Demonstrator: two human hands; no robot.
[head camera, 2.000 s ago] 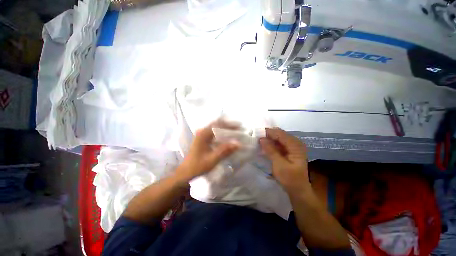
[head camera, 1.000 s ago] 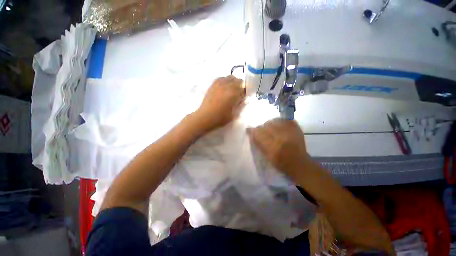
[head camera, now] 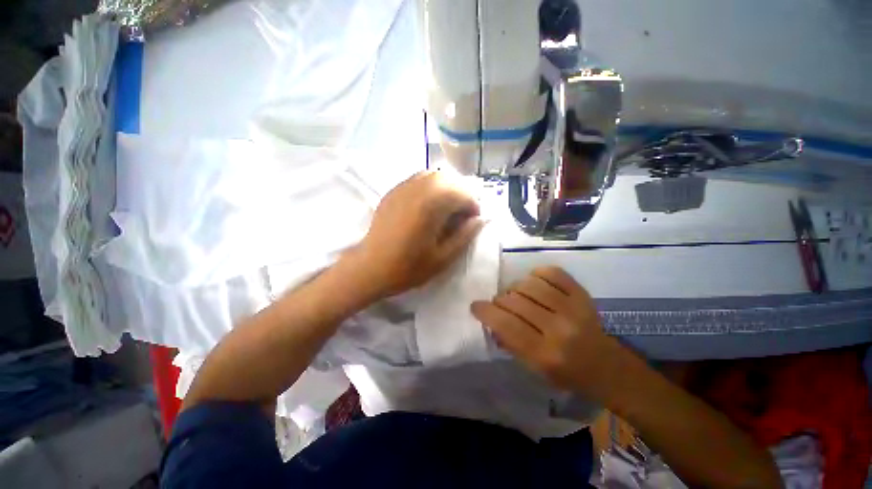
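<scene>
A straight, folded white band (head camera: 457, 320) runs from under the brightly lit end of the sewing machine head (head camera: 454, 86) towards my lap. It lies on the thin white garment (head camera: 316, 191), which spreads left and drapes over my lap. My left hand (head camera: 416, 234) is curled on the fabric just left of the needle area, its fingertips at the band's upper end. My right hand (head camera: 545, 325) holds the band's right edge lower down, at the table's front. The needle and presser foot are hidden by glare and chrome parts (head camera: 583, 143).
Wavy stacked cut pieces (head camera: 84, 191) hang at the table's left edge beside blue tape (head camera: 128, 88). Red-and-dark snips (head camera: 808, 246) and small white bits (head camera: 849, 234) lie at the right. A red basket (head camera: 164, 382) is below left; red cloth (head camera: 765, 392) is below right.
Both hands first moved up from the lap edge to the needle area with the fabric. Since then my right hand has moved down along the band; my left hand has stayed near the needle.
</scene>
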